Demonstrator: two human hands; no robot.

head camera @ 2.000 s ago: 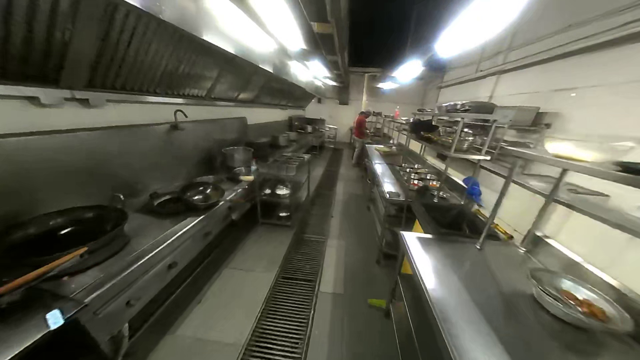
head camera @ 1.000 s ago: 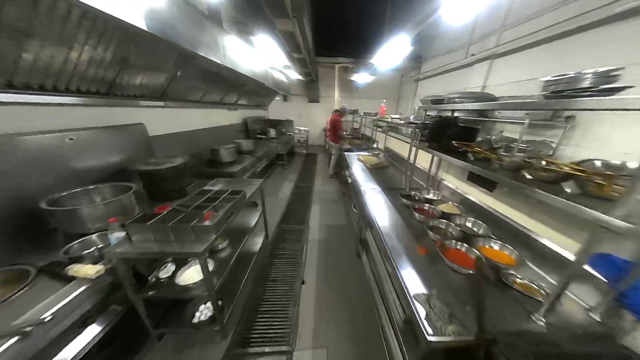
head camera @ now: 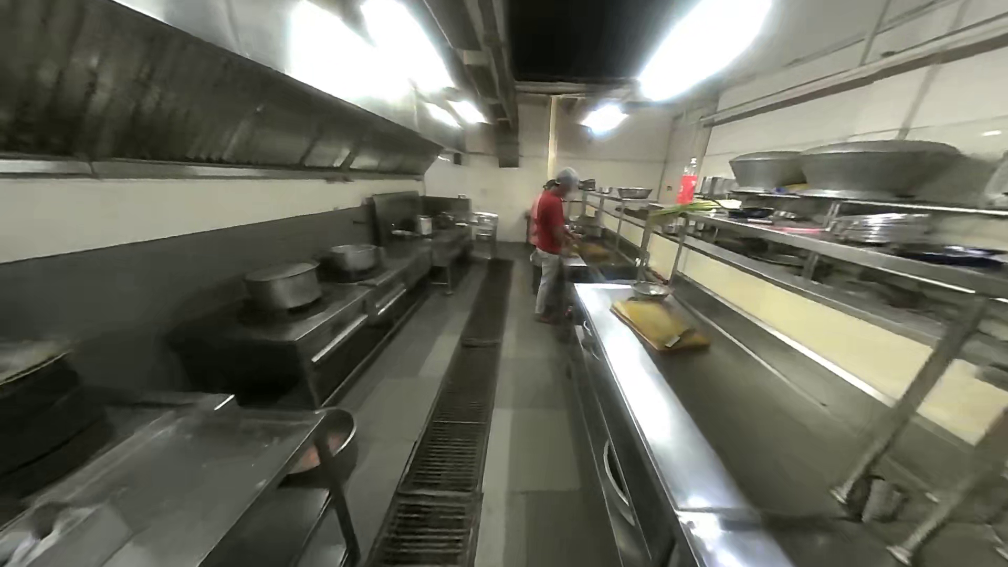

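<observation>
Neither my left hand nor my right hand shows in the head view, so what they hold cannot be seen. On the right stands a long stainless steel counter (head camera: 654,394) bearing a yellowish cutting board (head camera: 660,324) with a small object on it that I cannot make out. A metal bowl (head camera: 650,290) sits just behind the board. At the lower left is a metal table (head camera: 197,449), with a large pot (head camera: 335,445) beside its right edge, lower down.
A person in a red shirt (head camera: 549,224) stands at the far counter, right of the aisle. A floor drain grate (head camera: 449,441) runs along the aisle. Metal pots (head camera: 283,285) rest on the left cooking range. Large pans (head camera: 878,167) lie on the right shelving (head camera: 835,236).
The view has moved forward along the aisle. The person in red and the cutting board appear nearer. The bowls of ingredients on the right counter have left view.
</observation>
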